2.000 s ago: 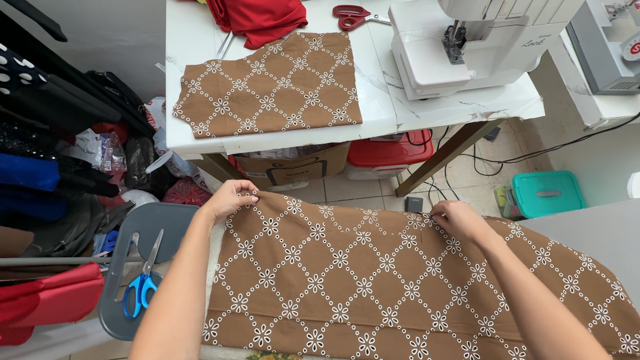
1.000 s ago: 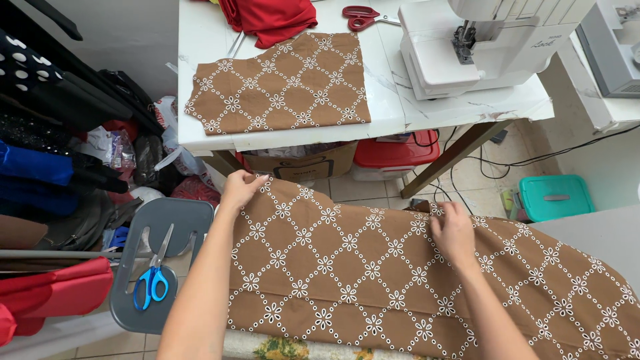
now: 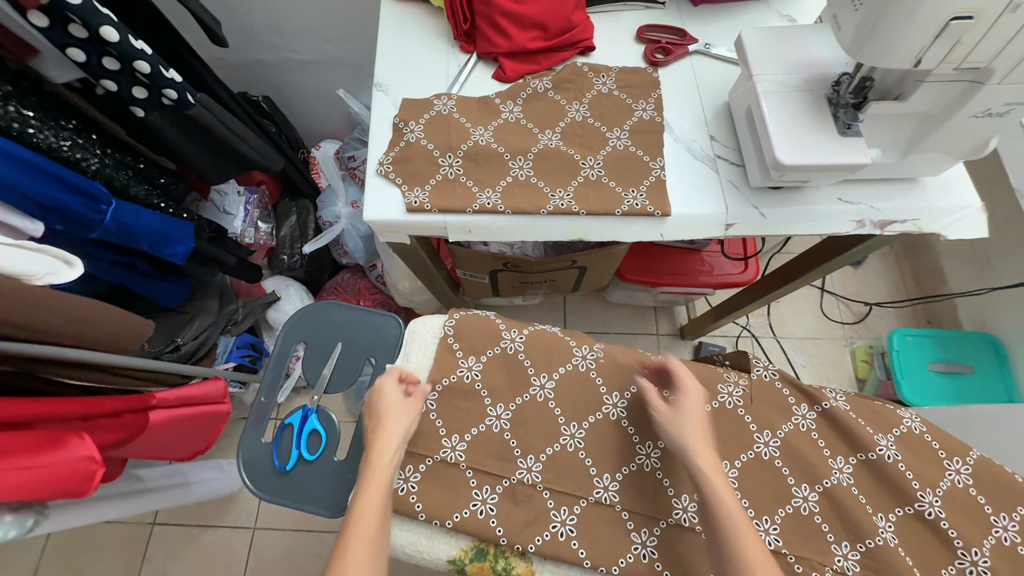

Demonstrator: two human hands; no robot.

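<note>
Brown fabric with a white flower-and-dot lattice [image 3: 552, 464] lies spread over a padded ironing board [image 3: 422, 348]. My left hand [image 3: 398, 404] is at the fabric's left edge, thumb and fingertips close together; whether they pinch the edge is not clear. Over the middle of the cloth is my right hand [image 3: 674, 400], slightly blurred, its fingers apart and holding nothing visible. Blue-handled scissors [image 3: 302, 436] rest on the grey iron rest [image 3: 320, 488] left of my left hand. A cut piece of the same fabric [image 3: 532, 144] lies flat on the white table.
The white table [image 3: 696, 216] carries a sewing machine [image 3: 800, 120], red-handled scissors [image 3: 664, 44] and red cloth [image 3: 524, 32]. Beneath it are a cardboard box [image 3: 536, 272] and a red-lidded bin [image 3: 688, 264]. Clothes [image 3: 88, 208] hang at the left; cables [image 3: 904, 300] run at the right.
Both hands have come down from the fabric's far edge, where they were earlier. The left hand is now at its left edge, the right over its middle.
</note>
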